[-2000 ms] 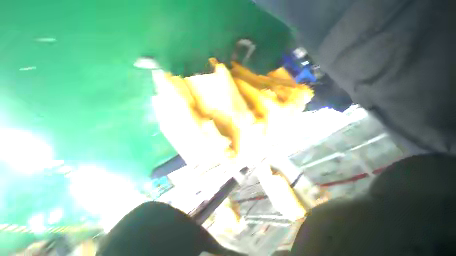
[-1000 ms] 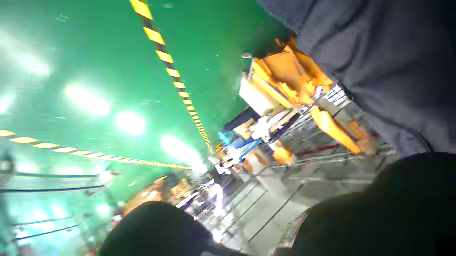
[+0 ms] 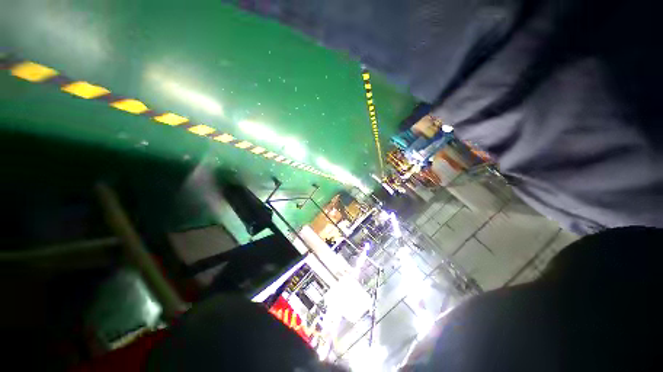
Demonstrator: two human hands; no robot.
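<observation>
No hand of mine can be made out. Dark work clothing (image 3: 581, 109) fills the upper right of the tilted view in grey-black folds. Two dark rounded humps stand at the lower edge, one left of centre (image 3: 232, 334) and a larger one at the right (image 3: 581, 305). They may be part of the headgear. A red panel with yellow marks (image 3: 291, 320) shows beside the left hump. Whether my hands are behind the clothing or humps cannot be told.
Green floor (image 3: 291, 73) bears yellow-black hazard tape (image 3: 171, 118). A blurred pale frame (image 3: 138, 247) and dark objects stand at lower left. Brown boxes (image 3: 334, 216) and blue items (image 3: 422, 145) lie farther off. Overhead lights glare at bottom centre.
The orange-yellow parts have left the view. The tape line has shifted up, the far benches have moved right, and dark frames have come in at lower left. The clothing covers more of the top.
</observation>
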